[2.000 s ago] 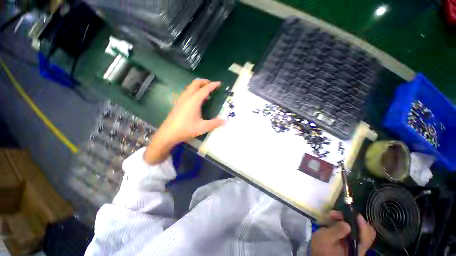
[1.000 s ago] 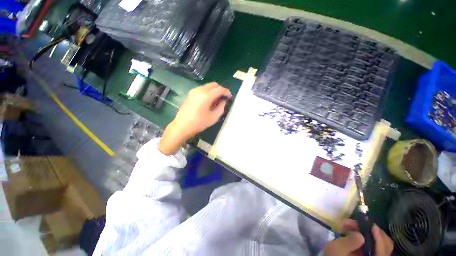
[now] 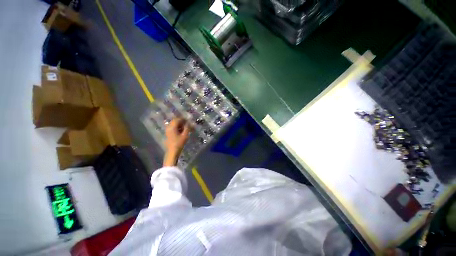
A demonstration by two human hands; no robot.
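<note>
My left hand (image 3: 177, 132) is over the clear blister tray (image 3: 212, 107) beyond the left bench edge. Its fingers are bent together and blurred; I cannot tell whether they hold parts. The tray pockets hold small silver-black parts. A pile of small silver-black parts (image 3: 395, 140) lies on the white sheet (image 3: 325, 150). The red-brown jig (image 3: 403, 202) lies near the sheet's right end. The soldering iron's metal shaft (image 3: 426, 227) shows beyond the jig. Only a sliver of my right hand (image 3: 391, 252) shows at the bottom edge; its grip is cut off.
The grey blister tray (image 3: 420, 85) lies above the pile. The solder spool (image 3: 227, 37) stands on the green bench, with stacked trays (image 3: 295, 20) to its right. Cardboard boxes (image 3: 75, 102) and a yellow line (image 3: 122, 47) are on the aisle floor. A blue frame (image 3: 235, 137) is below the bench.
The view has swung left. My left hand has moved from the sheet's left edge out over the clear tray. The small cluster at that sheet edge is gone. My right hand is now mostly out of view.
</note>
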